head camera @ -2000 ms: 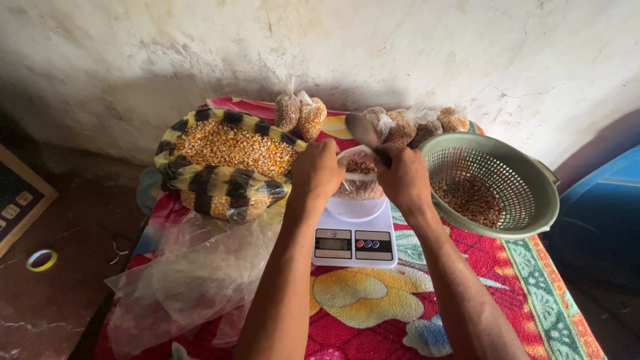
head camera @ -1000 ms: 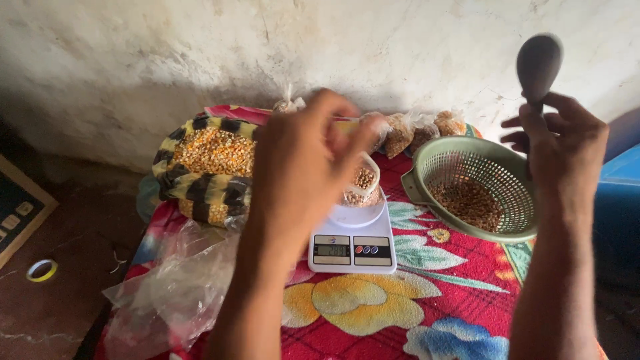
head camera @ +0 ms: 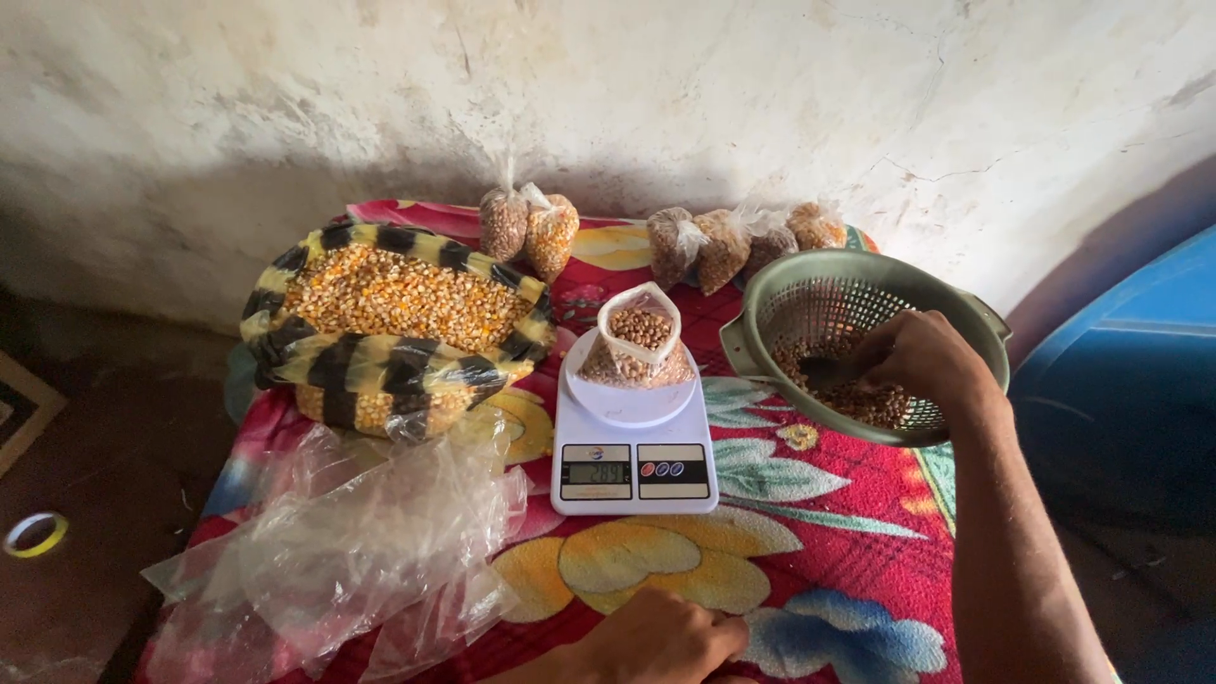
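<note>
A white digital kitchen scale (head camera: 632, 427) stands on the flowered cloth, its display lit. On its round plate sits an open clear plastic bag of brown seeds (head camera: 638, 347), its rim folded outward. My right hand (head camera: 917, 356) is inside the green plastic colander (head camera: 988, 332), holding a dark spoon (head camera: 826, 370) whose bowl is among the brown seeds (head camera: 879, 404). My left hand (head camera: 665, 636) rests low at the front edge of view, on or just above the cloth, its fingers curled; nothing shows in it. A striped black-and-yellow plastic bag (head camera: 380, 366) full of corn kernels (head camera: 408, 299) stands left of the scale.
Empty clear plastic bags (head camera: 361, 541) lie at the front left. Several tied bags of seeds and corn (head camera: 727, 247) line the back near the wall. A roll of tape (head camera: 36, 535) lies on the floor at left. A large blue container (head camera: 1130, 380) stands at right.
My right hand, raised with the spoon a second ago, is down in the colander. My left hand has moved from beside the bag on the scale to the front of the cloth.
</note>
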